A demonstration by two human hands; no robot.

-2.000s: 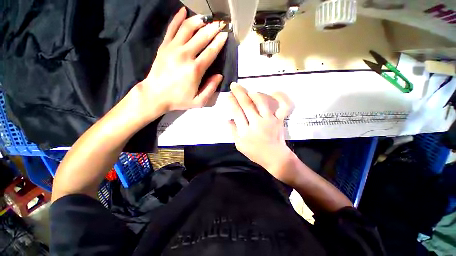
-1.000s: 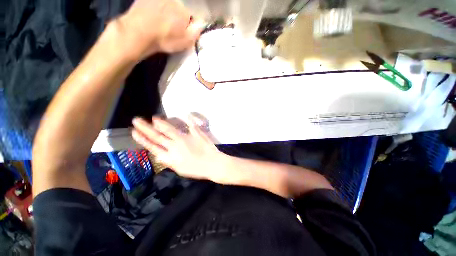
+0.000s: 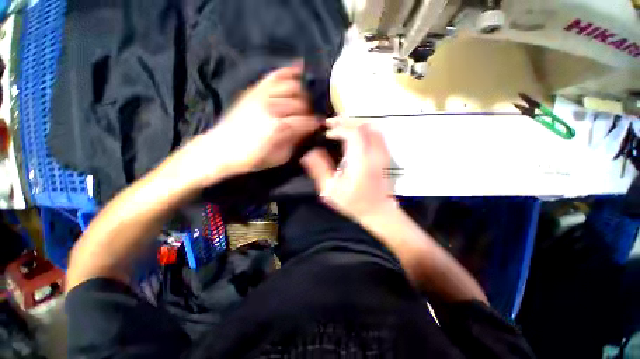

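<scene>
The black garment body lies bunched over the left part of the table, its right edge left of the presser foot and needle area. My left hand is blurred and grips the cloth near its right edge. My right hand is close beside it, with its fingertips pinching the cloth edge from the right. The cloth between the fingers is dark and blurred, so its layers cannot be told. The cloth is away from the needle.
The cream-white sewing machine head is at the upper right. Green-handled snips lie on the white table. A blue basket stands at the left, with another blue basket below the table. A red stool is at lower left.
The cloth edge has come away from the machine to the left. My left hand has come down from the machine. My right hand has risen from the table's front edge to meet it at the cloth.
</scene>
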